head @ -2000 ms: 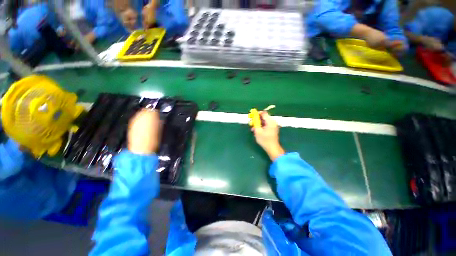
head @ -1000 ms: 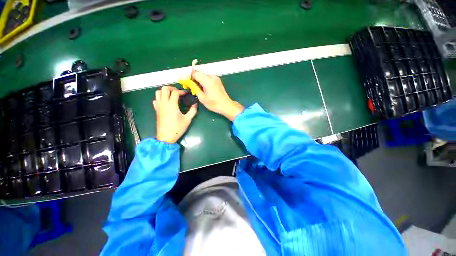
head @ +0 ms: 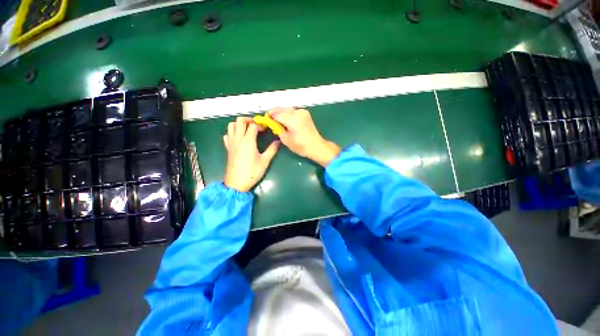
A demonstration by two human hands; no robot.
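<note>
My left hand [head: 247,156] is over the green bench, its fingertips curled around a small dark part [head: 266,139], mostly hidden between the hands. My right hand [head: 300,134] meets it from the right, knuckles up. Yellow finger covers [head: 270,123] show at its thumb and index fingertips, which touch the left fingertips. The thin pale stick is barely visible at these fingertips. The wide black compartment tray [head: 99,174] lies left of my left hand.
Stacked black trays [head: 549,111] stand at the right. A white strip [head: 342,95] crosses behind my hands. Loose black round parts [head: 211,24] lie on the green surface beyond, one [head: 113,79] behind the left tray. A yellow tray [head: 38,20] is far left.
My left hand has moved from the left tray to meet my right hand. The view has tilted down, then shifted slightly. The pale stick shows less than a second ago.
</note>
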